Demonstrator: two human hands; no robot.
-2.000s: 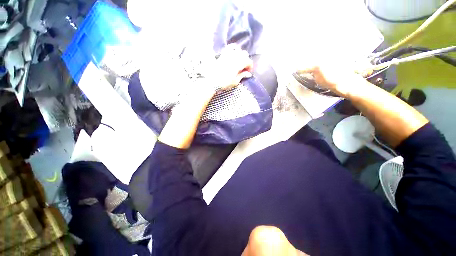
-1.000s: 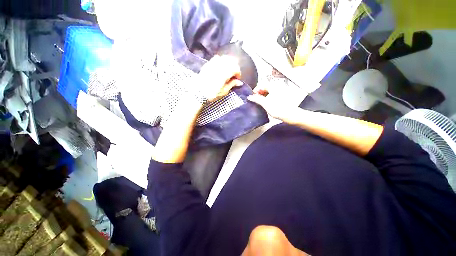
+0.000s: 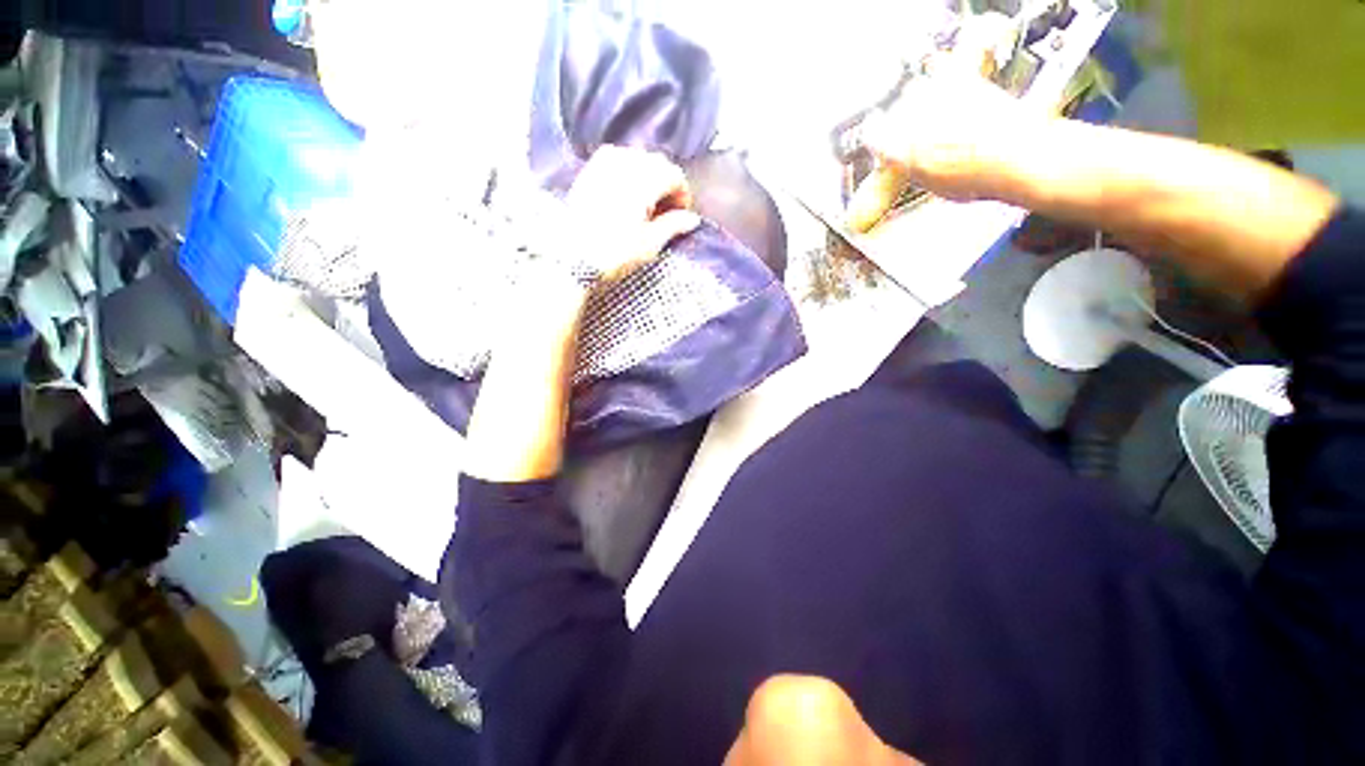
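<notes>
The navy garment (image 3: 696, 359) with its black-and-white checked lining (image 3: 636, 322) lies over the dark padded buck (image 3: 614, 501), whose rounded end shows right of the cloth. My left hand (image 3: 636, 202) rests on the lining, with fingertips pinching the navy edge. My right hand (image 3: 958, 135) is at the right end of the board, closed around the handle of the steam iron (image 3: 853, 147). The hand and glare hide most of the iron. A raised navy fold (image 3: 629, 83) lies beyond my left hand.
A blue crate (image 3: 247, 187) stands at upper left. A pale plate with a brown patch (image 3: 838, 270) lies beside the buck's end. A white fan (image 3: 1235, 449) and a round white base (image 3: 1088, 307) are at right. Dark garments (image 3: 359, 659) and brown bundles (image 3: 120, 659) are at lower left.
My right hand has left the garment's edge and moved up and right to the iron, taking hold of it. My left hand stays on the garment; the navy corner lies flatter.
</notes>
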